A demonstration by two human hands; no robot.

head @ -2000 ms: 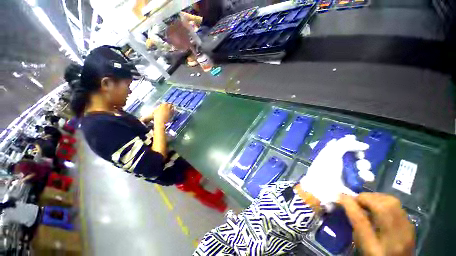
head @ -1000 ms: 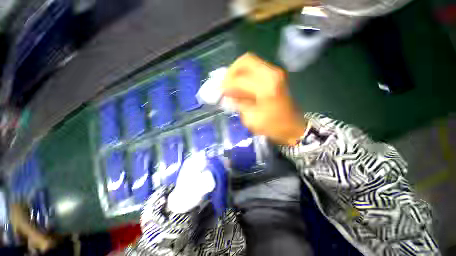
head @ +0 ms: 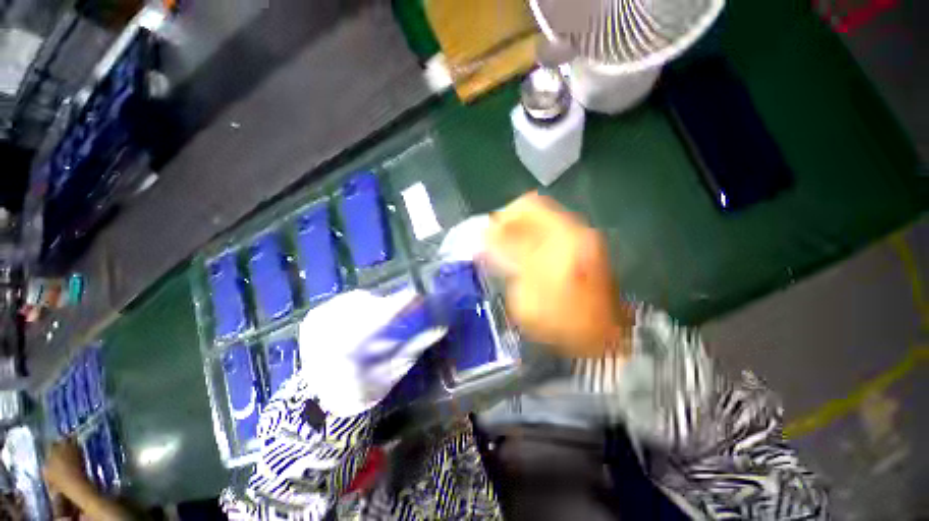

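Observation:
The clear blister tray [head: 214, 407] lies on the green mat, with blue phones [head: 318, 249] back side up in most pockets and a small white label [head: 421, 211] in the top right pocket. My left hand [head: 351, 341], in a white glove, holds a blue phone [head: 399, 331] tilted above the lower row. My right hand [head: 555, 275], bare and blurred, pinches a white crumpled cloth [head: 467, 239] at the tray's right edge. The glove and the held phone hide part of the lower row.
A whitish pump bottle [head: 548, 142], a white fan [head: 632, 31] and brown cardboard [head: 479, 46] stand or lie behind the tray. A dark slab [head: 725, 132] lies right. Another tray of blue phones [head: 76, 392] and a person's arm [head: 76, 483] are at left. A grey conveyor [head: 275, 102] runs behind.
The view has swung right from the neighbouring worker to the bottle and fan. My left hand has risen over the tray with the phone. My right hand with the cloth has moved off the upper pockets.

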